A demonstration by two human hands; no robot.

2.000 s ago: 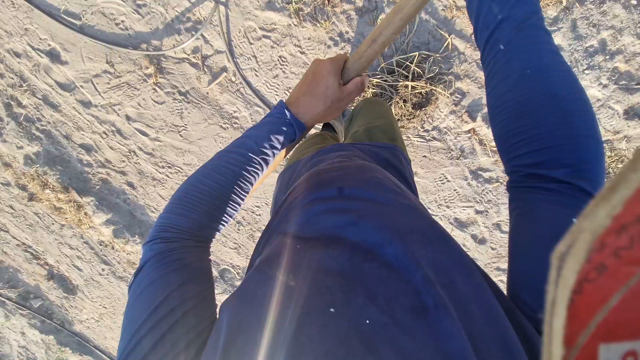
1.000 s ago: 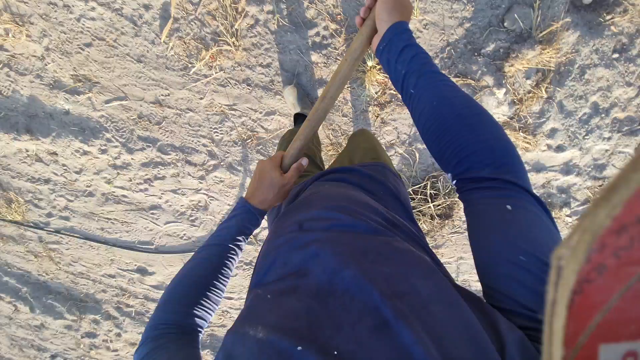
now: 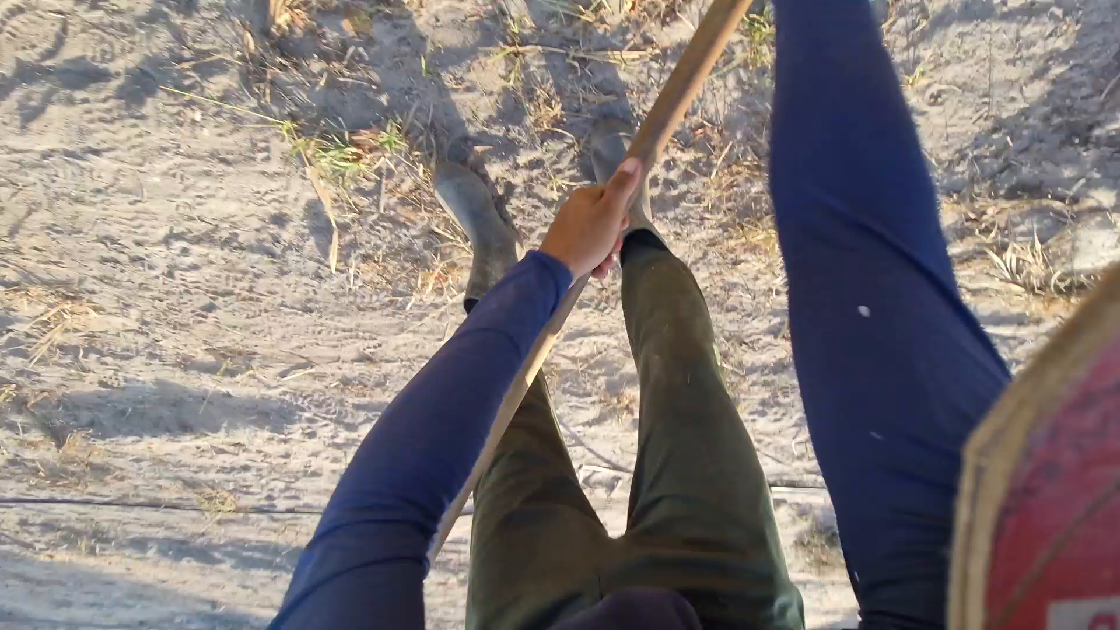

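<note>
My left hand (image 3: 595, 219) is closed around a long wooden pole (image 3: 687, 79), thumb lying along the wood. The pole slants from beneath my left forearm up past the top edge, so its far end and whatever it bears are out of view. My right arm, in a blue sleeve (image 3: 862, 219), reaches up beyond the top edge, and the right hand is hidden there. Below the left hand are my legs in olive trousers (image 3: 682, 367) and grey boots (image 3: 477, 210), set apart on the ground.
Sandy ground (image 3: 175, 306) with footprints and dry straw lies around my feet. A green grass tuft (image 3: 341, 153) grows near the left boot. A thin dark hose or cable (image 3: 175, 505) runs across behind my legs. A red object with a tan rim (image 3: 989, 464) blocks the lower right.
My right hand, seen on the pole one second ago, has gone out of view at the top. My left hand has reached farther out with the pole. The view has shifted to show both boots.
</note>
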